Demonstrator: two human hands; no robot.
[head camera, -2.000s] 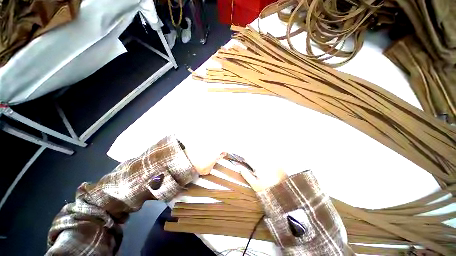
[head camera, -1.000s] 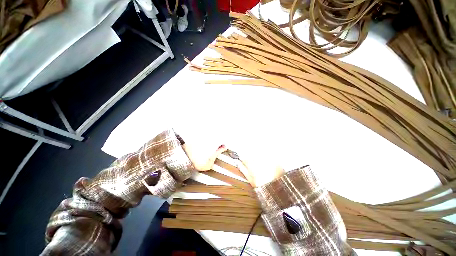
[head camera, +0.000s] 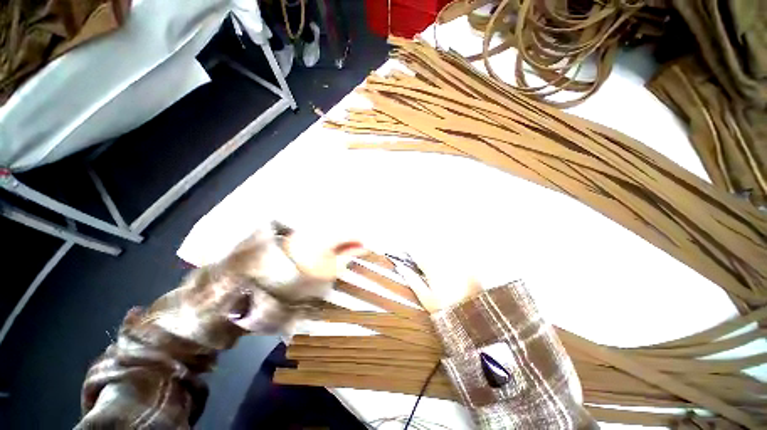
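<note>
My right hand (head camera: 450, 290), washed out by glare, holds small metal snips (head camera: 405, 263) with the blades pointing left. My left hand (head camera: 324, 254) is motion-blurred, just left of the snips and apart from them. A brown strap (head camera: 378, 270) lies between the hands, its end close to my left fingertips; whether they grip it cannot be told. The near bundle of flat brown straps (head camera: 362, 361) lies under and beside my right forearm, with its ends at the near table edge.
A larger fanned pile of straps (head camera: 505, 126) crosses the white table (head camera: 336, 189). Coiled straps (head camera: 547, 50) and crumpled brown material (head camera: 715, 109) lie far right. A red crate (head camera: 404, 17) stands beyond. A white-draped, metal-framed table (head camera: 109, 92) is at left. A dark cord (head camera: 425, 390) hangs by my right sleeve.
My left hand has moved slightly left, away from the snips, and is now blurred. My right hand stays nearly in place with the snips. The whole view has shifted slightly.
</note>
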